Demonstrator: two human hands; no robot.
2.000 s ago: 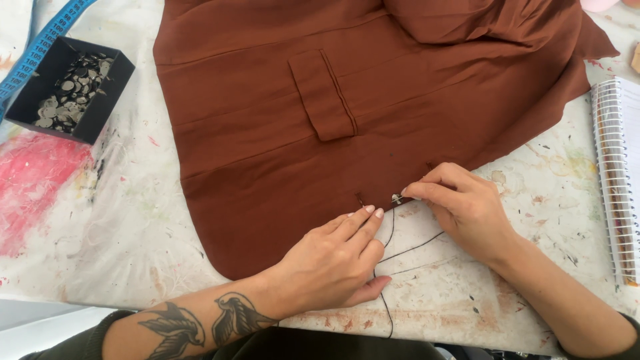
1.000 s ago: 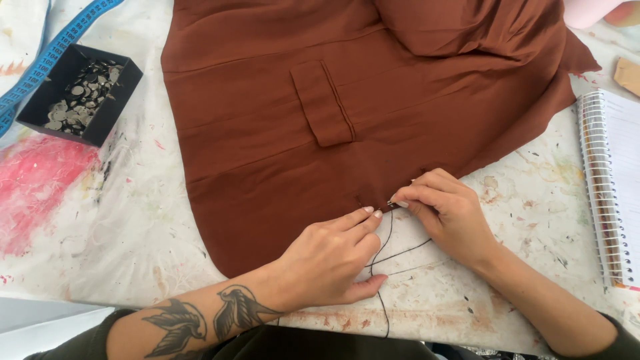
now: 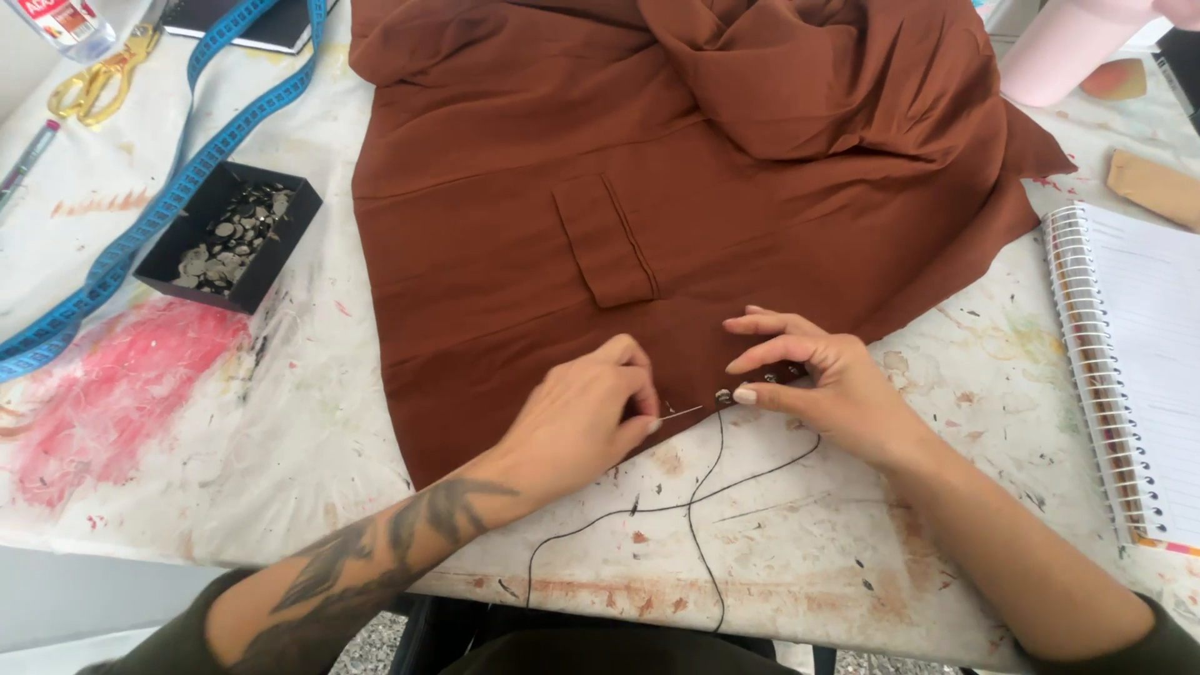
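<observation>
A brown garment (image 3: 487,253) with a pocket flap (image 3: 605,241) lies spread on the table. My left hand (image 3: 591,412) is over its lower edge, thumb and fingers pinching a thin needle (image 3: 681,412) that points right. My right hand (image 3: 825,375) has its fingers apart, the thumb tip beside a small metallic fastener (image 3: 724,396) at the garment's edge. Whether the thumb presses on it, I cannot tell. More small fasteners (image 3: 771,378) sit along the edge by the right fingers. Dark thread (image 3: 692,502) trails from the edge across the table.
A black box (image 3: 253,305) of small metal pieces stands at left beside a blue tape measure (image 3: 127,251). Gold-handled scissors (image 3: 94,86), a pen (image 3: 30,159), a bottle (image 3: 70,28) and a dark notebook (image 3: 281,26) lie beyond. A spiral notebook (image 3: 1139,356) and a pink tumbler (image 3: 1059,56) are at right.
My hands have moved apart; the right fingers have spread and the needle now shows in my left hand. The view takes in more of the table.
</observation>
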